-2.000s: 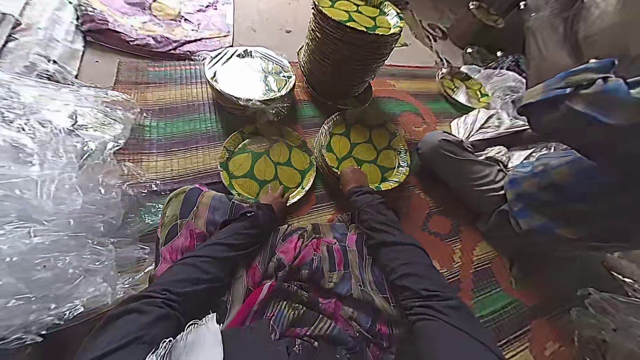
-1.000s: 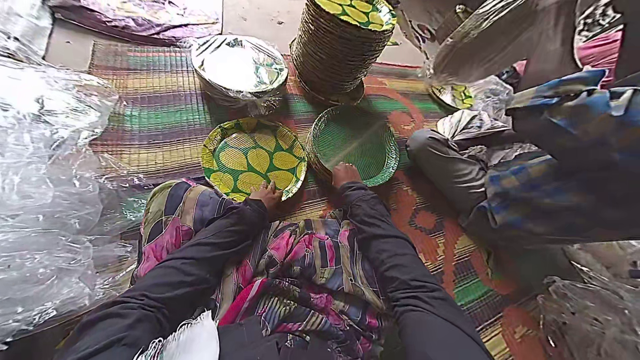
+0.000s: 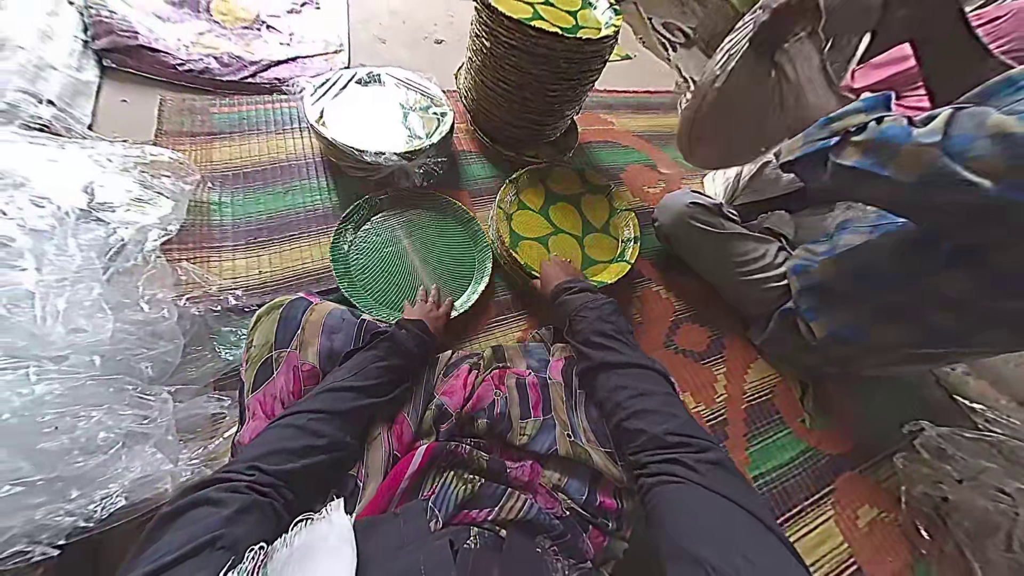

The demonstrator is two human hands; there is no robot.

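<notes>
My left hand (image 3: 429, 310) lies with fingers spread on the near rim of a round plate with a green striped face (image 3: 404, 252). At the near edge of a round plate with yellow leaf shapes on green (image 3: 566, 228) is my right hand (image 3: 558, 274); its fingers are partly hidden, so its grip cannot be told. The two plates sit side by side. Behind the left one stands a stack of shiny silver plates in clear plastic wrap (image 3: 380, 116). A tall stack of leaf-patterned plates (image 3: 534, 76) rises behind the right one.
Clear plastic sheeting (image 3: 88, 336) heaps at the left. All the plates are on a striped woven mat (image 3: 248, 192). A seated person's knee (image 3: 712, 240) is close at the right, with a blue checked cloth (image 3: 920, 144). More clear plastic (image 3: 968, 488) lies at the lower right.
The left plate showed yellow leaves and now shows a green striped face. The right one went from leaves to plain green and back to leaves. My hands stay near the same rims.
</notes>
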